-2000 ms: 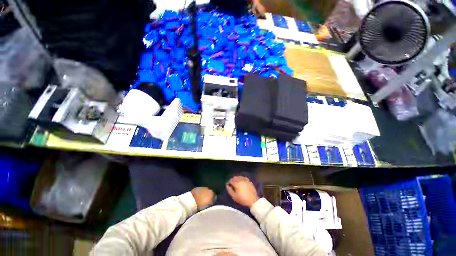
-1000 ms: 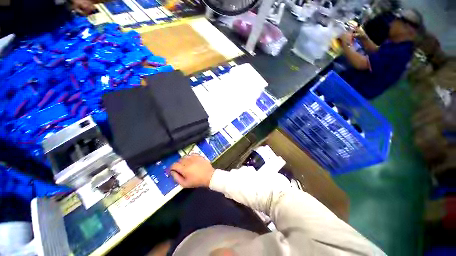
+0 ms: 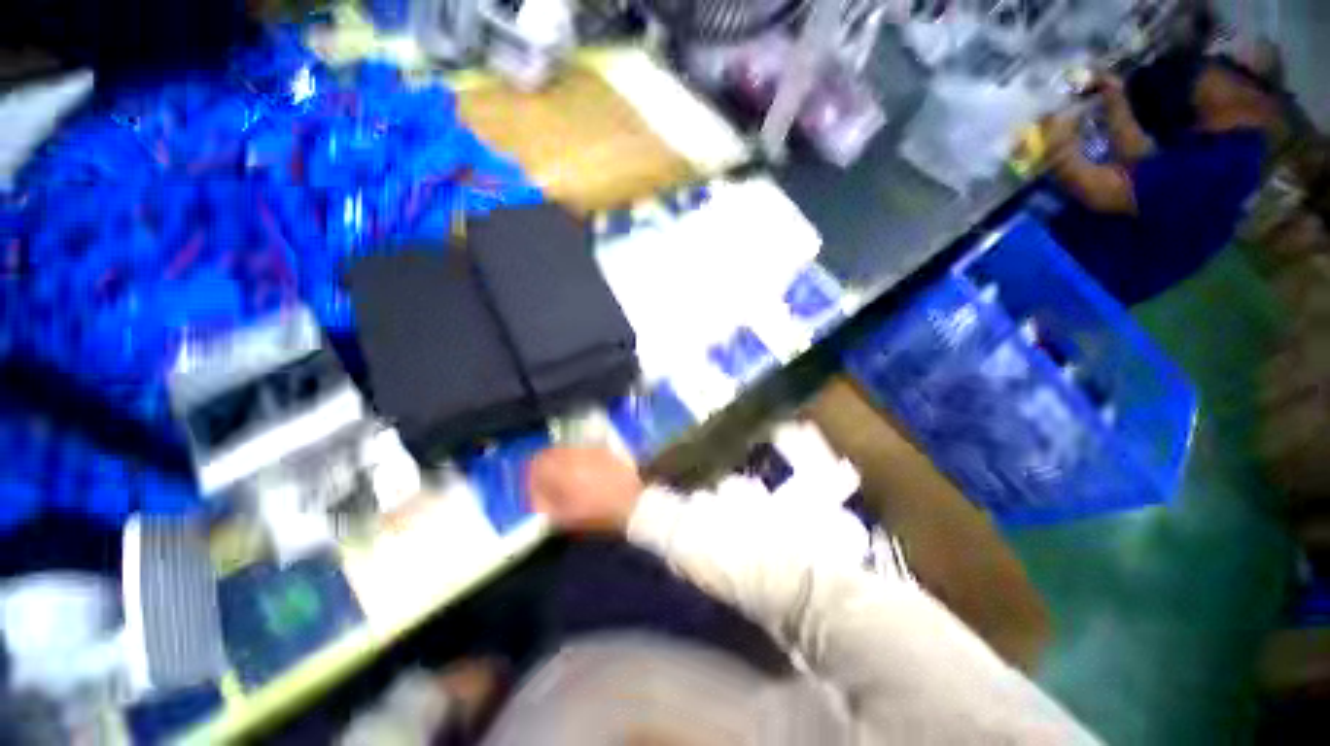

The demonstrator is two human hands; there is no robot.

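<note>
My right hand point(image 3: 584, 487) rests at the bench edge, on or just over the printed cardboard point(image 3: 420, 566); it is blurred, and its fingers cannot be made out. My left hand point(image 3: 470, 685) is low, below the bench edge, small and blurred, so what it holds cannot be told. Two black square stacks point(image 3: 489, 328) lie just beyond my right hand. A silvery box-shaped fixture point(image 3: 263, 401) stands left of them. A single white unit with a ribbed panel point(image 3: 172, 601) lies at the lower left of the bench.
A heap of blue packs point(image 3: 175, 219) covers the back left. White covers point(image 3: 700, 270) lie right of the black stacks. A brown carton point(image 3: 948, 547) with white units stands below the bench edge. Beyond it are a blue crate point(image 3: 1050, 394) and a person in dark blue point(image 3: 1189, 204).
The view has swung right since the oldest frame. My right hand has risen from my lap to the bench edge. My left hand, out of view one second ago, shows again low down.
</note>
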